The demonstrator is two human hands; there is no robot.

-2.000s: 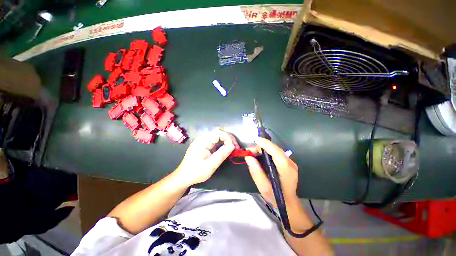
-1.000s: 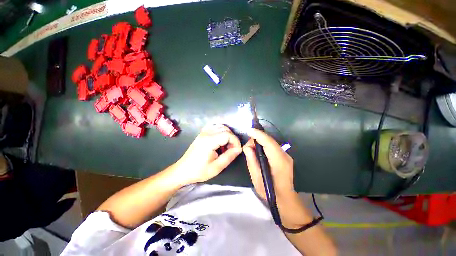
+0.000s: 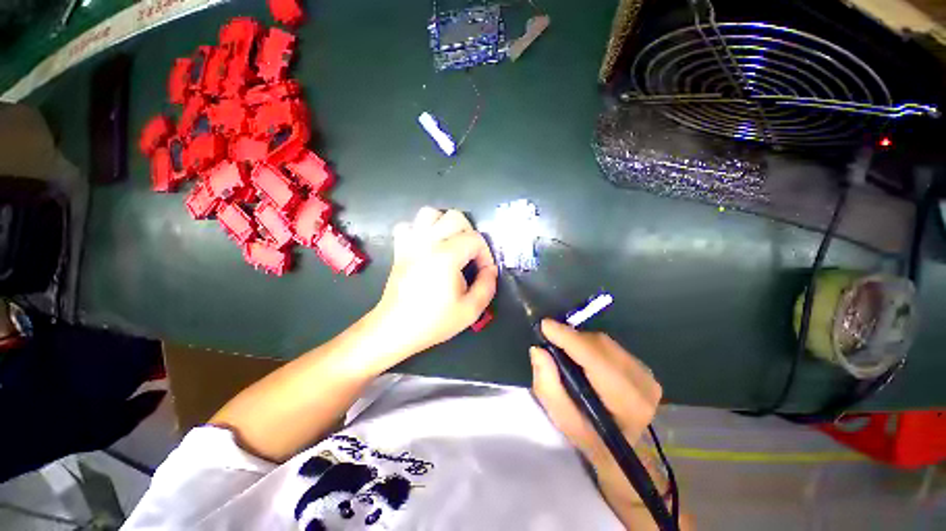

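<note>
My right hand [image 3: 596,379] holds a black soldering iron [image 3: 591,399] like a pen, its thin metal tip pointing up and left beside my left fingers. My left hand [image 3: 441,275] has its fingers curled together at the bench centre; a small red piece [image 3: 481,320] shows just under them. What the fingertips pinch is hidden or too small to tell. A pale small circuit board [image 3: 517,236], washed out by glare, lies just beyond the iron tip. A white strip part [image 3: 590,310] lies by my right fingers. Another white part [image 3: 437,134] with a thin wire lies farther out.
Red plastic housings [image 3: 249,145] are heaped at left, with a flat black object [image 3: 108,119] beyond. A blue-grey dotted panel [image 3: 468,38] lies at the far side. A fan with a wire guard [image 3: 762,83], a speckled strip [image 3: 679,171] and a yellowish-green roll [image 3: 853,322] are at right.
My right hand and the iron have drawn back down and right, away from my left hand. The red piece held between both hands earlier now shows only partly under my left hand. The view has shifted.
</note>
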